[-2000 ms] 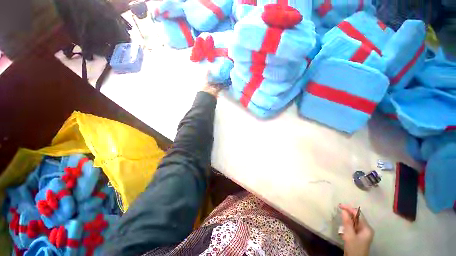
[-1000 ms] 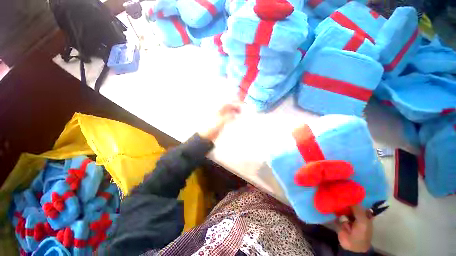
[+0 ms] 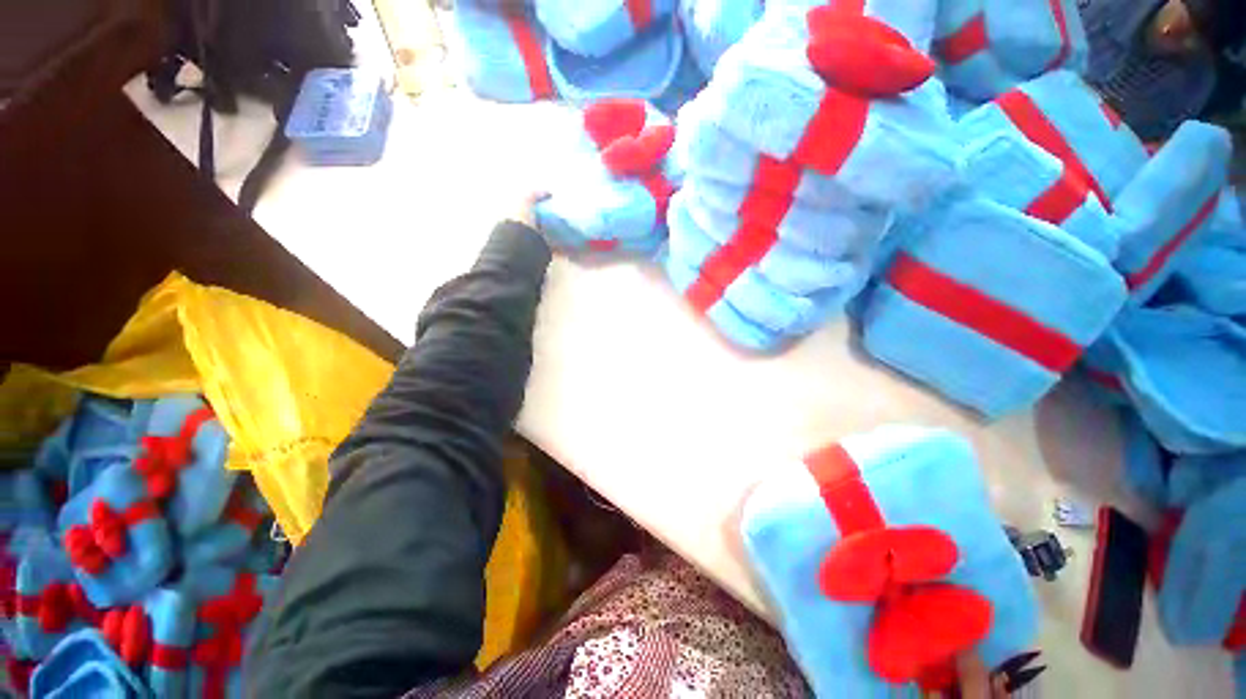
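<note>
My left arm reaches over the table to a small-looking blue plush piece with a red bow. My left hand is at its near left edge, gripping it; most of the fingers are hidden or washed out. My right hand, cut off by the bottom edge, holds a blue plush gift-box piece by its red bow. Dark-bladed thread snips stick out beside that hand. No needle or thread can be made out.
A tall stack of plush pieces stands just right of my left hand, with more heaped behind and right. A phone and small metal object lie right. A yellow sack of pieces is at lower left; a blue box at upper left.
My right hand now holds a bowed plush piece, lower than one second ago. My left hand went from the stack's front to the bowed piece at the stack's left. The camera view has shifted.
</note>
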